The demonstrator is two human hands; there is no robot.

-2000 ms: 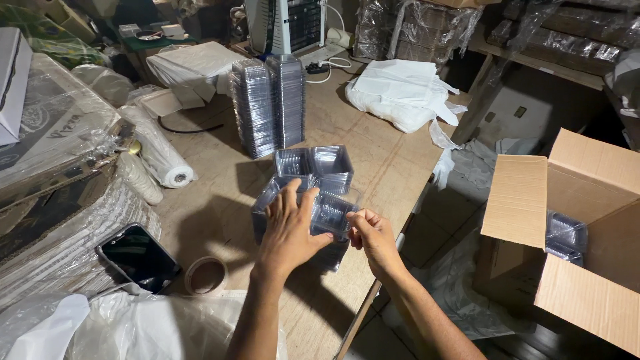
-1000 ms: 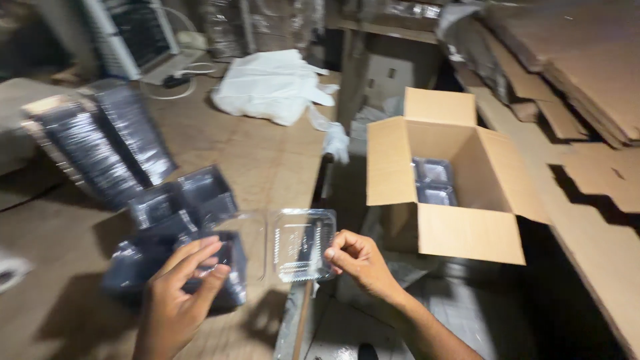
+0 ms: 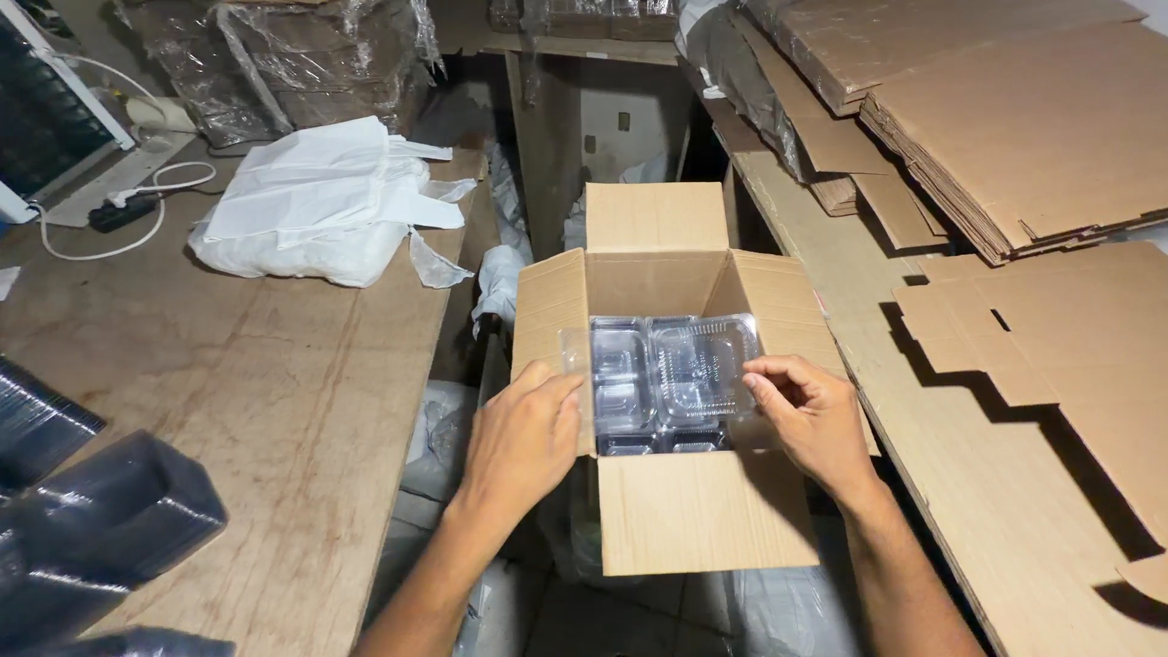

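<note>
An open clear plastic clamshell container [image 3: 698, 370] is above the opening of a cardboard box [image 3: 707, 516]. My right hand [image 3: 808, 411] pinches its right edge between thumb and fingers. My left hand [image 3: 529, 429] is at the box's left flap, its fingertips by the container's clear left part; whether they grip it is not clear. Inside the box lie several more clear containers [image 3: 620, 379], side by side. Dark-looking stacks of nested plastic containers [image 3: 109, 520] rest on the wooden table at the lower left.
White plastic bags [image 3: 310, 201] lie on the left table [image 3: 265, 392], near a cable and black power adapter [image 3: 123, 212]. Flat cardboard sheets [image 3: 1022, 119] are piled on the right-hand bench [image 3: 949, 474], beside a cut cardboard blank [image 3: 1086, 347]. Wrapped bundles [image 3: 319, 68] stand behind.
The view has swung right. Both hands have moved from the container stacks on the table to the cardboard box, and the clear container my right hand holds is now over its opening.
</note>
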